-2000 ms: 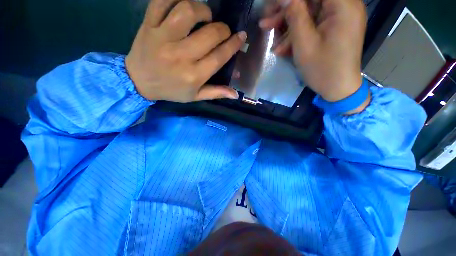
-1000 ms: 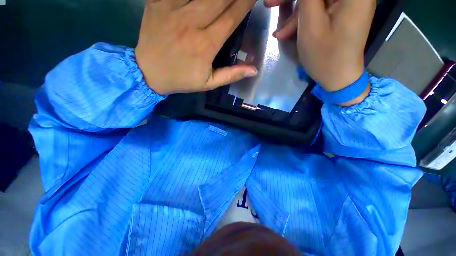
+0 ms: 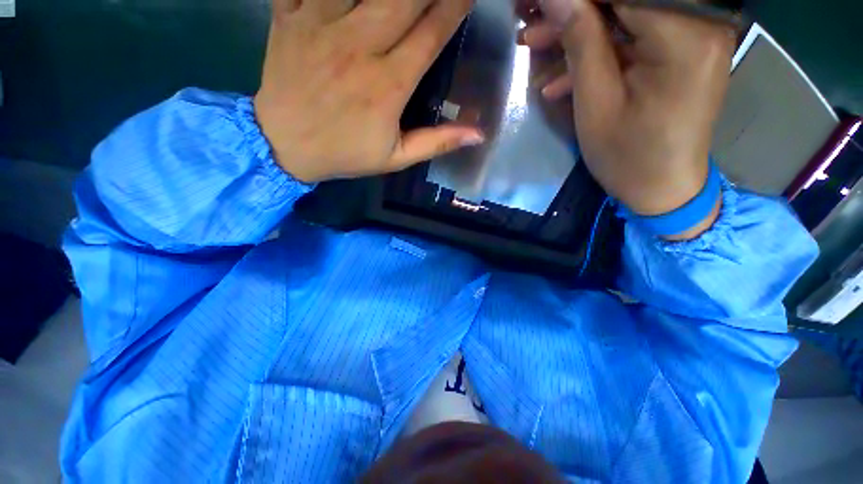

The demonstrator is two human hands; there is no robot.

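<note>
The tablet unit (image 3: 402, 203) lies in a black frame (image 3: 501, 248) in front of me, its top end cut off by the picture's edge. Its shiny silver battery (image 3: 511, 180) reflects light. My left hand (image 3: 350, 95) lies spread over the unit's left side, thumb over the battery, other fingertips cut off at the top edge. My right hand (image 3: 643, 113) is over the right side of the battery, fingers bent, with thin dark tweezers (image 3: 686, 9) across it at the top edge. The tweezers' tips are hidden or too blurred to see.
A grey-brown sheet with a white edge (image 3: 776, 104) lies right of the unit. Beyond it are a smartphone with a dark red case (image 3: 833, 165) and a long white box (image 3: 840, 288) at the right edge. A blue strap (image 3: 677, 216) with a thin cord is on my right wrist.
My left hand has spread out and moved up, baring more of the battery's lower left. My right hand has shifted right, and the tweezers now show in it.
</note>
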